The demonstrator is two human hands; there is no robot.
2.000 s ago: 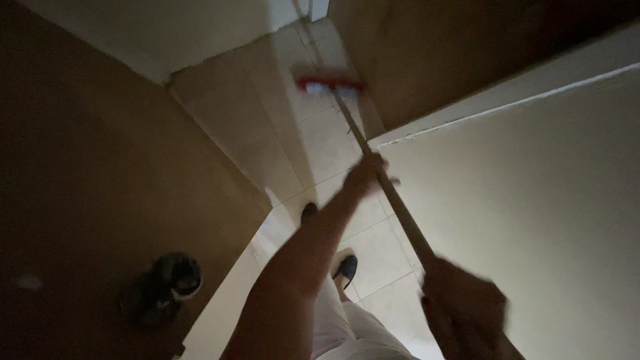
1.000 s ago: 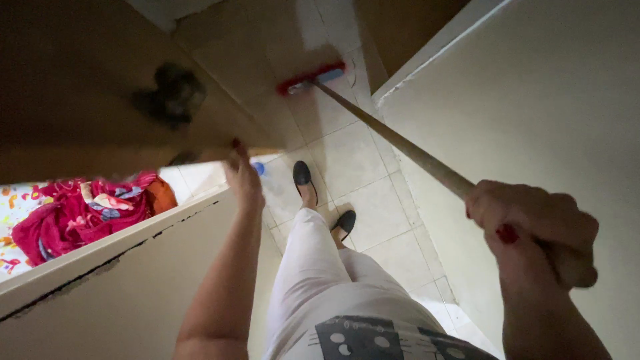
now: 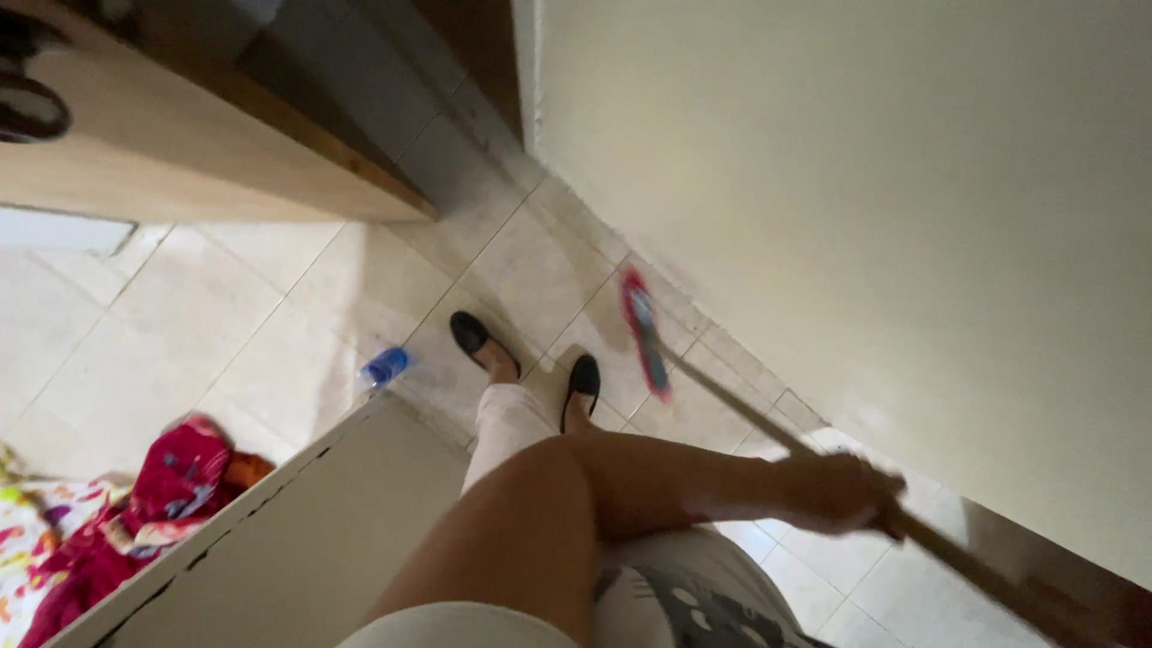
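My left hand (image 3: pixel 837 495) is closed around the wooden handle (image 3: pixel 747 409) of a broom, with the left arm reaching across my body. The broom's head (image 3: pixel 646 333), red-edged with a blue-grey middle and blurred, is over the tiled floor beside the pale wall, to the right of my feet. The handle runs on past the hand to the lower right corner, where it is dark and blurred. My right hand cannot be made out there.
A wooden door (image 3: pixel 270 153) with a round knob juts in at upper left. Near my black shoes (image 3: pixel 470 333), a blue plastic object (image 3: pixel 385 366) lies by the end of a low wall (image 3: pixel 297 540). Beyond that wall are red patterned cloths (image 3: pixel 180 468). A pale wall (image 3: pixel 855 225) bounds the right.
My left hand has left the door edge and now grips the broom handle. The broom head has come nearer my feet, along the right wall. My right hand has gone from sight. The view has turned.
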